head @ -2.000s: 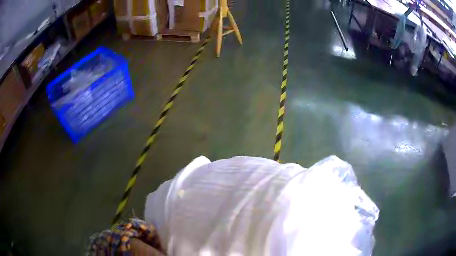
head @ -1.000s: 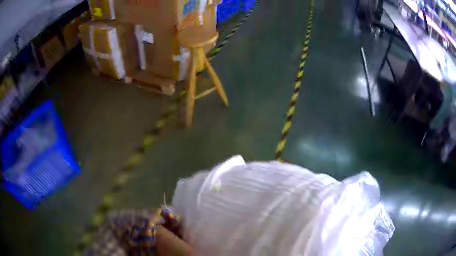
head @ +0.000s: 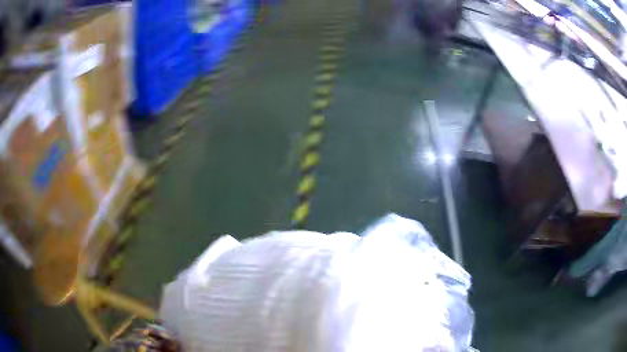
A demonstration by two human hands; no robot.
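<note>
A bulky white fabric bundle (head: 275,292) fills the bottom middle of the view, close to my body. Shiny clear plastic wrap (head: 450,295) covers its right end. A checked sleeve shows at the bottom edge, left of the bundle, with only a little of the arm in the picture. My left hand is not visible; it is below the picture's edge or behind the bundle. My right hand is not visible either.
Taped cartons (head: 103,103) and a yellow wooden stool (head: 89,295) are close on the left. Blue crates (head: 175,51) are beyond them. Yellow-black tape (head: 313,137) marks the green floor. A long table (head: 570,144) runs along the right, near a pale bar (head: 445,185) on the floor.
The view has moved forward along the aisle. The cartons and stool have come close on the left, the loose blue crate has left view, and the bundle sits slightly further left.
</note>
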